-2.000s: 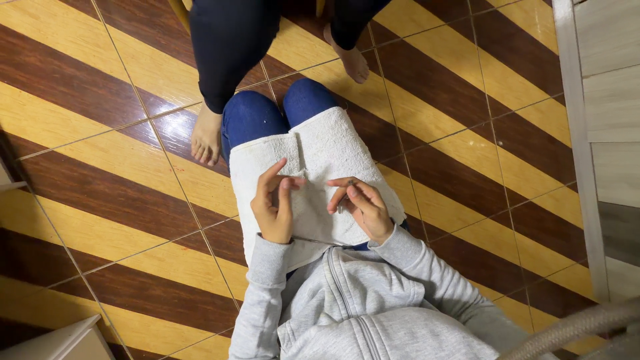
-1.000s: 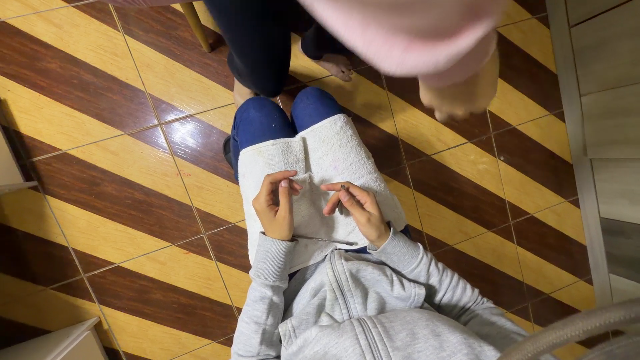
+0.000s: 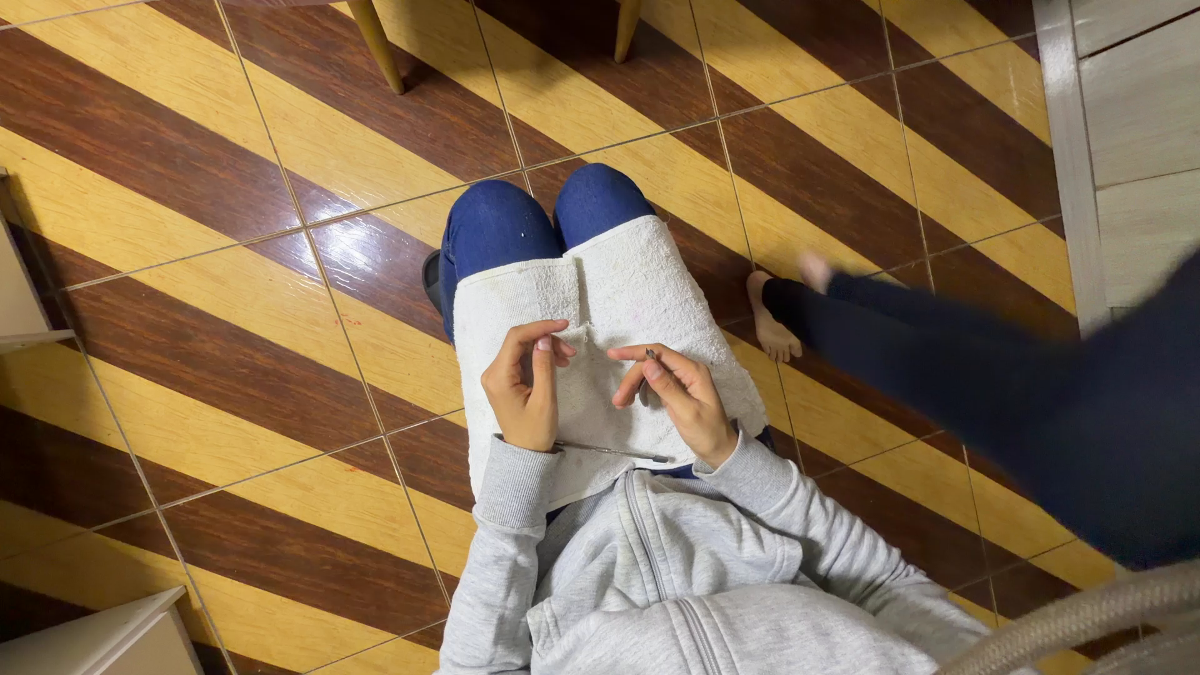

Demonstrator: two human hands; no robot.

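Observation:
A white terry towel [image 3: 628, 281] lies across my lap over blue jeans. My left hand [image 3: 530, 380] hovers above the towel's left half, fingers curled and apart, with nothing seen in it. Over the right half, my right hand [image 3: 677, 389] has a small dark metal tool [image 3: 644, 392] between thumb and fingers; its kind is not clear, and the fingers hide part of it. A thin metal rod-like tool [image 3: 614, 452] rests on the towel near my waist, between my wrists, its left end hidden by my left wrist.
Another person's dark-trousered leg [image 3: 937, 366] and bare foot [image 3: 776, 328] are at the right. Wooden chair legs [image 3: 377, 47] stand at the top. White furniture [image 3: 103, 637] is at the lower left, and grey wood-look panels [image 3: 1144, 112] line the right edge. The floor is striped tile.
The other person, in front of my knees before, is now at the right, and the chair legs show at the top. My hands have stayed nearly in place above the towel.

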